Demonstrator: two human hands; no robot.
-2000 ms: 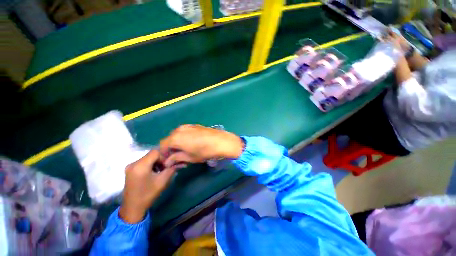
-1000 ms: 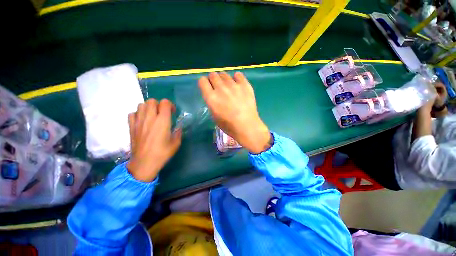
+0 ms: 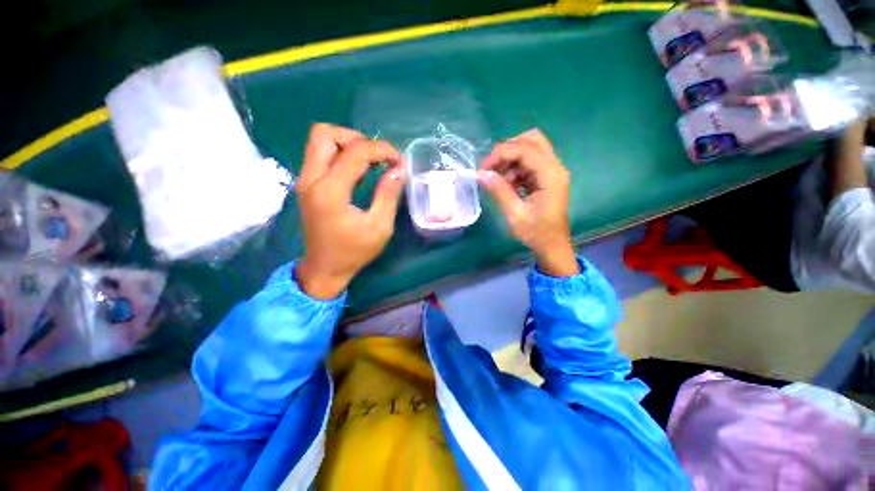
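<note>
A retail box stands on the green bench in front of me, its clear, rounded-corner end facing up and something white inside. A clear poly bag lies flat on the bench just beyond it, and its near edge meets the box. My left hand pinches clear film at the box's left side with thumb and finger. My right hand pinches the film at the right side. How far the bag covers the box I cannot tell. A stack of poly bags lies to the left.
Bagged boxes lie at the far left. Unbagged boxes stand in a row at the upper right, by a person's sleeve. A yellow strip edges the bench's far side. A red stool is below right.
My hands have come to either side of the box and now pinch film there. The box now shows its clear end upward. The view has shifted, so the bench appears nearer.
</note>
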